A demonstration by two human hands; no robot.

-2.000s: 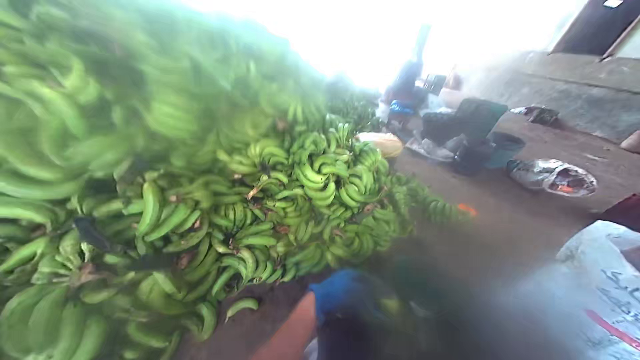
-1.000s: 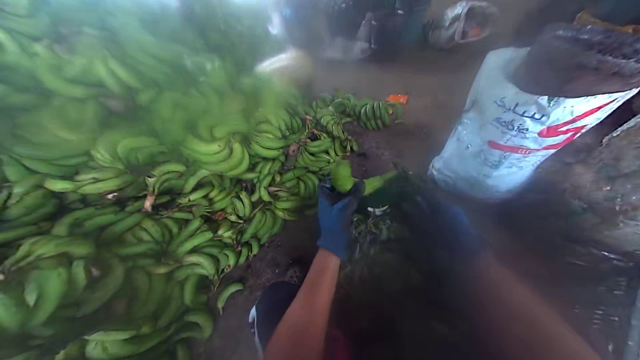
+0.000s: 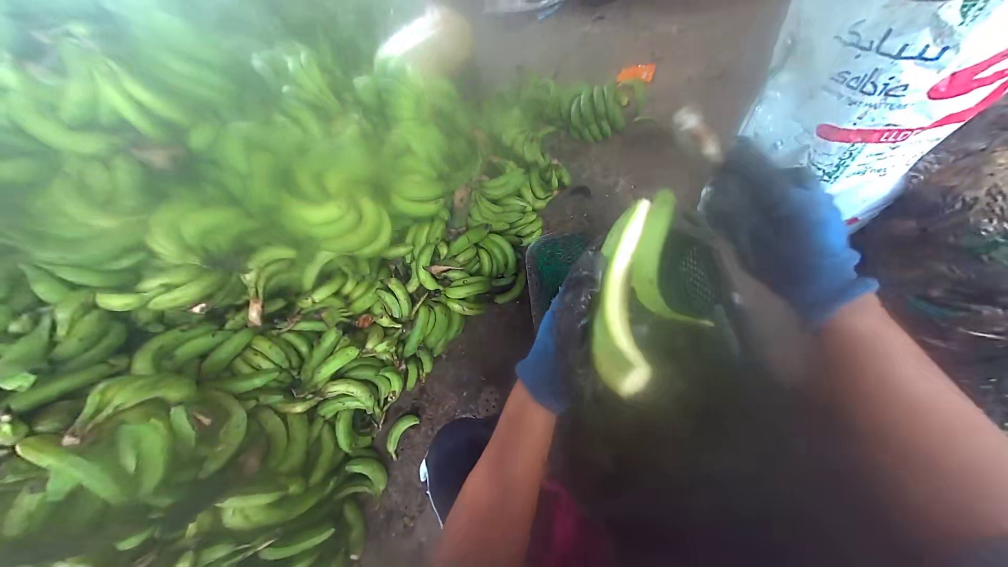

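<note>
My left hand (image 3: 563, 339), in a blue and dark glove, is closed around a green banana (image 3: 622, 307) with a pale strip along its length where the peel is off. A flap of green peel (image 3: 654, 260) stands away from the fruit on the right. My right hand (image 3: 776, 220), gloved the same way and blurred, is raised to the right of the banana; a small, blurred, pale object (image 3: 697, 134) shows at its fingertips, and I cannot tell what it is. Beneath the hands, partly hidden, is a dark green mesh crate (image 3: 551, 264).
A large heap of green bananas (image 3: 331, 339) covers the left side. A white printed sack (image 3: 835, 102) stands at the upper right, beside a dark pile (image 3: 953, 236). A bit of orange material (image 3: 636, 73) lies on the dirt floor (image 3: 465, 378). A blurred, pale rounded object (image 3: 425, 43) rests at the top.
The banana in my left hand now shows a pale peeled strip and a loose flap. My right hand, hardly visible a second ago, is now plainly in view at the right. The view has moved down and closer.
</note>
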